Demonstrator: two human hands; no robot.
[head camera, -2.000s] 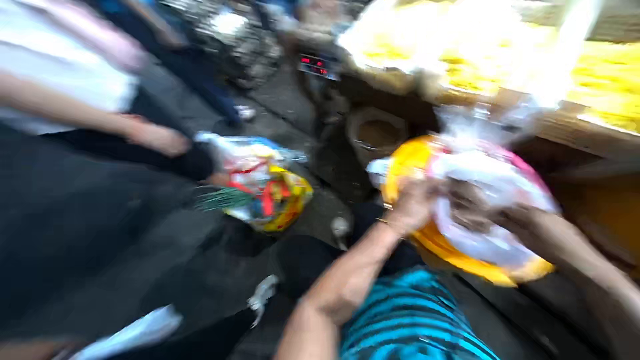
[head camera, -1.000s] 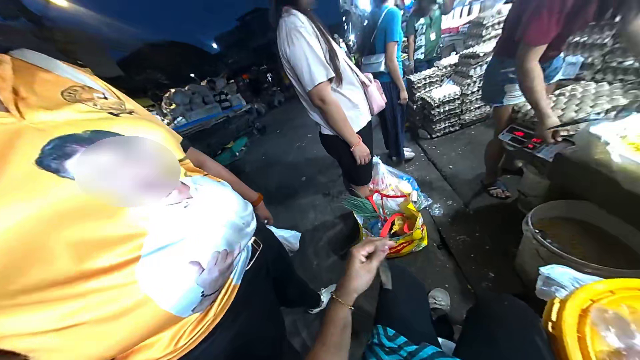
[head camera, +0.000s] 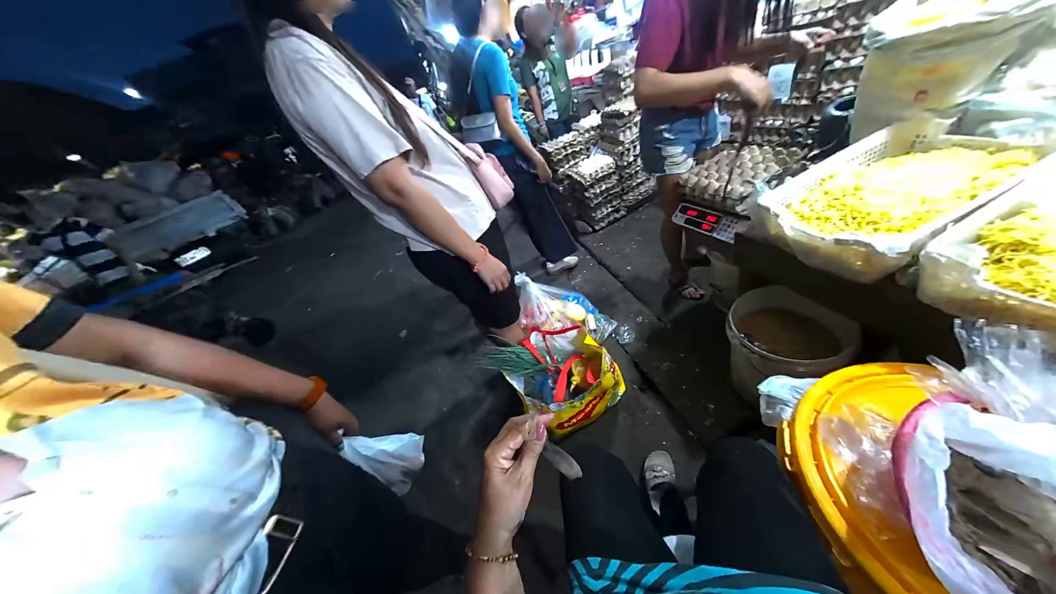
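My left hand (head camera: 510, 474), with a beaded bracelet at the wrist, is raised near the lower middle; thumb and fingertips pinch a small, thin translucent piece (head camera: 564, 462) that looks like plastic. Beyond it a yellow shopping bag (head camera: 587, 408) with red handles and green stalks stands on the ground. My right hand is out of view. At the lower right a yellow plastic lid (head camera: 813, 437) carries clear plastic bags and a pink-rimmed container (head camera: 906, 462) lined with a white bag, holding a greyish-brown mass.
A bucket of brownish liquid (head camera: 742, 355) stands below trays of yellow noodles (head camera: 899, 206). A digital scale (head camera: 705, 221) and stacked egg trays (head camera: 590, 181) are behind. A person in white (head camera: 396, 148) stands ahead; another person's hand (head camera: 332, 415) holds a plastic bag (head camera: 388, 458) at left.
Since the oldest frame, my left hand has left the white-lined container. The person in yellow fills less of the left side than one second ago. The view has swung around.
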